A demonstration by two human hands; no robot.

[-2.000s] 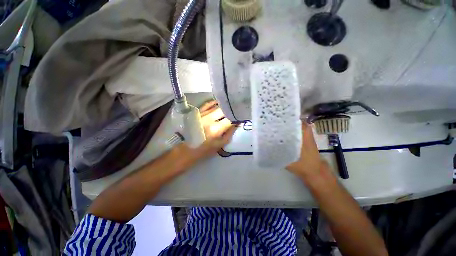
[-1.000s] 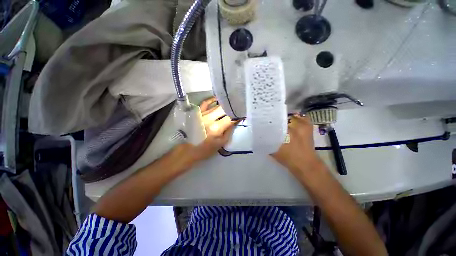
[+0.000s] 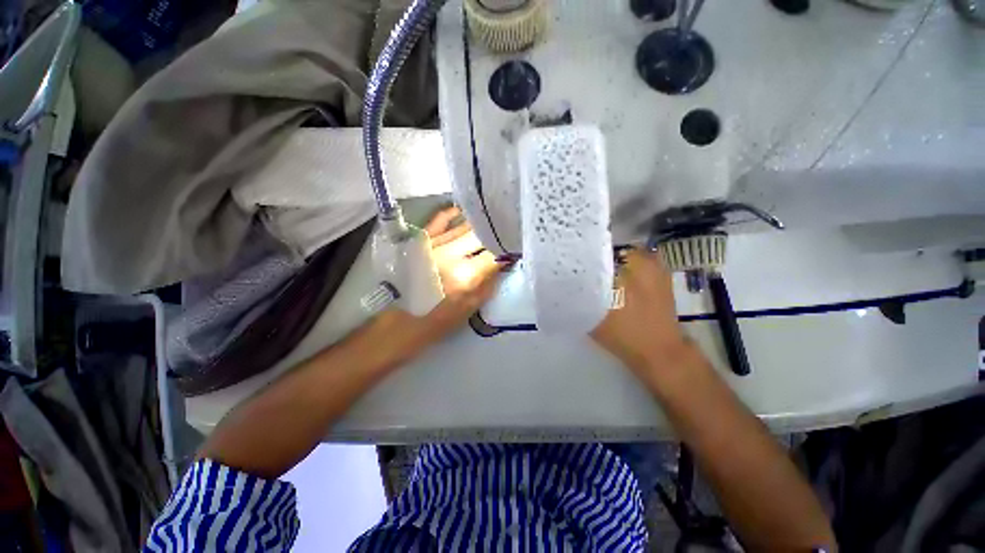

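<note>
The white machine head (image 3: pixel 756 119) fills the upper right, and its pale speckled front part (image 3: pixel 565 227) hides the needle area. My left hand (image 3: pixel 459 275) lies on the bed left of it under the lamp, fingertips at a small dark piece (image 3: pixel 508 260); whether they grip it is not clear. My right hand (image 3: pixel 645 308) is on the right side of the speckled part, its fingertips partly hidden, by a small dark and metal part. Grey-taupe cloth (image 3: pixel 205 140) with a pale section (image 3: pixel 324 167) is heaped left of the machine.
A gooseneck lamp (image 3: pixel 376 130) stands between cloth and machine head. A brush (image 3: pixel 695 253) and a black-handled tool (image 3: pixel 729 329) lie right of my right hand. Dark striped cloth (image 3: pixel 243 324) lies at the table's left. A pale frame (image 3: pixel 162 378) stands beyond the left edge.
Since two seconds ago my right hand has moved slightly up and left beside the speckled part. The view has shifted a little. My left hand stays nearly in place.
</note>
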